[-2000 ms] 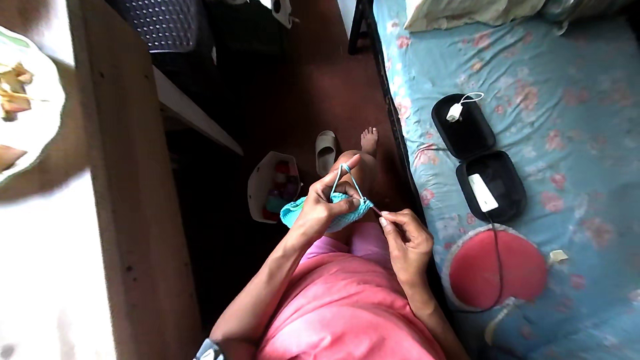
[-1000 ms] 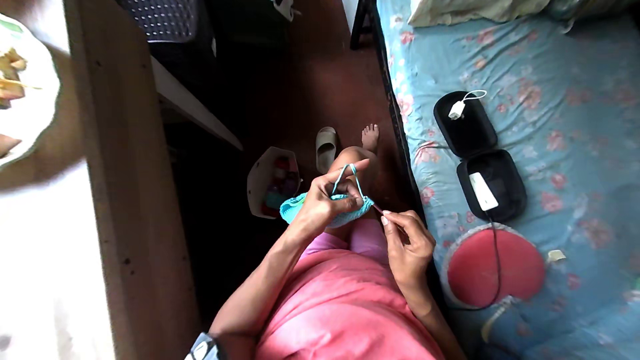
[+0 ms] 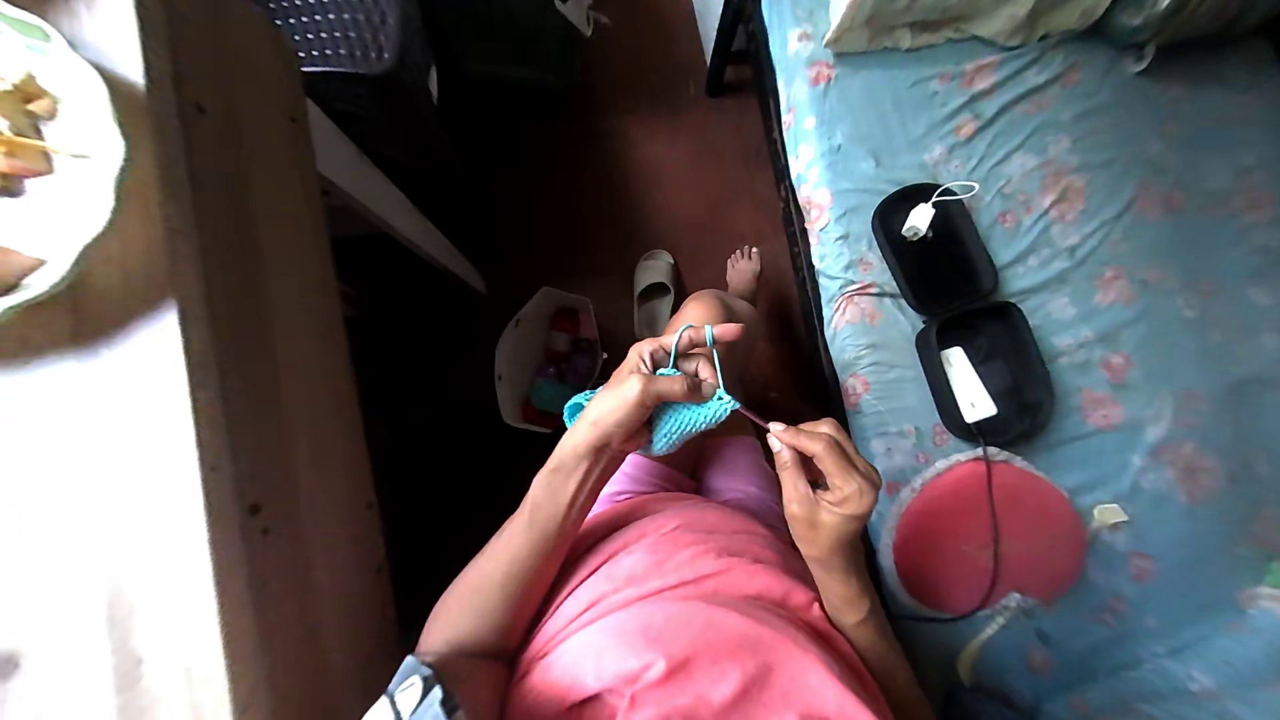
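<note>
My left hand (image 3: pixel 640 395) pinches a turquoise crocheted piece (image 3: pixel 685 422) between thumb and fingers, above my lap. Turquoise yarn (image 3: pixel 716 358) loops around its raised index finger and runs down to the edge of the piece. In my right hand (image 3: pixel 828 475), thumb and fingertips grip a thin, dark crochet hook (image 3: pixel 754 416). The hook's tip meets the right corner of the piece, where the stitches hide it. Part of the crocheted piece lies behind my left hand.
A pale container (image 3: pixel 515 365) with colored balls, perhaps yarn, stands on the floor beside a slipper (image 3: pixel 655 290). On the bed at right lie an unzipped black case (image 3: pixel 1035 400) and a round red pad (image 3: pixel 940 540). A plate of food (image 3: pixel 95 200) rests on the table at left.
</note>
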